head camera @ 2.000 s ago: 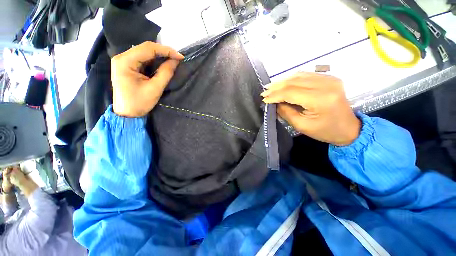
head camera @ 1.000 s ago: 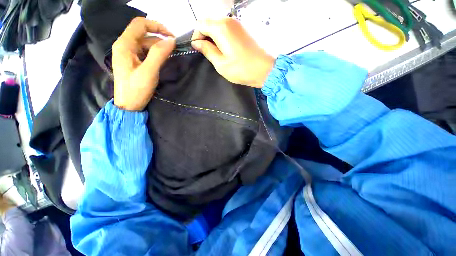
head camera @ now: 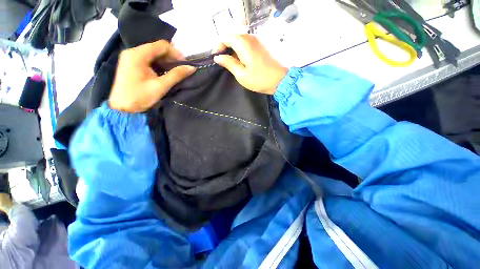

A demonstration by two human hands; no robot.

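A dark garment panel (head camera: 210, 152) covers my lap and the table's near edge, with a yellowish dashed stitch line across it. My left hand (head camera: 145, 76) pinches its upper edge between thumb and fingers. My right hand (head camera: 250, 63) pinches the same edge just to the right. The zipper tape (head camera: 205, 65), a dark strip with a pale stitched line, runs along the edge between both hands. A thin dark strip also trails down the panel's right side to my lap. The fingertips partly hide the edge.
Scissors (head camera: 392, 44) with yellow and green handles lie at upper right beside spare zippers (head camera: 439, 47). A ruler (head camera: 405, 89) runs along the table edge. The machine's metal base (head camera: 258, 11) is at top centre. Dark cut pieces (head camera: 68, 21) lie upper left. A person's sleeve (head camera: 21, 236) shows lower left.
My right hand has moved from the hanging zipper tape at right to the upper edge beside my left hand. The tape's free end no longer hangs at right. The camera view has shifted slightly.
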